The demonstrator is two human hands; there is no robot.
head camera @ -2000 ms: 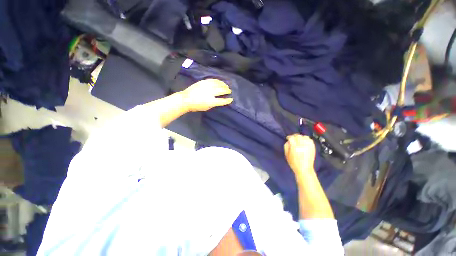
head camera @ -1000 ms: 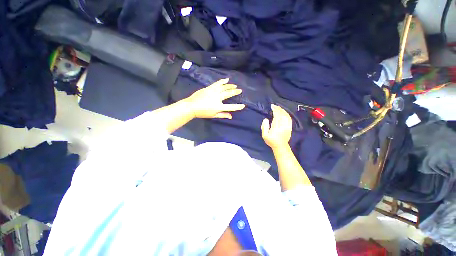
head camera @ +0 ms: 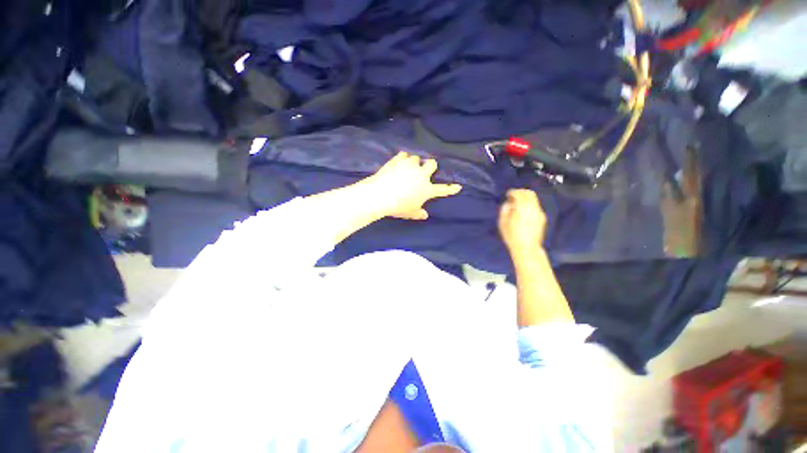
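A navy garment [head camera: 354, 159] lies lengthwise over the dark padded board [head camera: 168, 161], with a small white label [head camera: 257, 145] at its left end. My left hand [head camera: 409, 186] rests on the garment's front side, palm down with fingers apart. My right hand [head camera: 522, 215] is to the right, its fingers curled closed on the navy cloth; the fingertips are partly hidden. The steam iron [head camera: 557, 165], black with a red part, lies just behind and right of my right hand, and neither hand touches it.
Navy garments [head camera: 425, 71] are heaped behind the work. A tan hose [head camera: 639, 97] runs from the iron to the upper right. A brownish strip [head camera: 681, 212] lies at the table's right end. A red crate-like object [head camera: 726, 394] stands at the lower right. Dark cloth hangs at the left.
The view has turned, so the board now runs nearly level. My right hand was open a second ago and is now closed at the cloth. My left hand stays spread on the garment.
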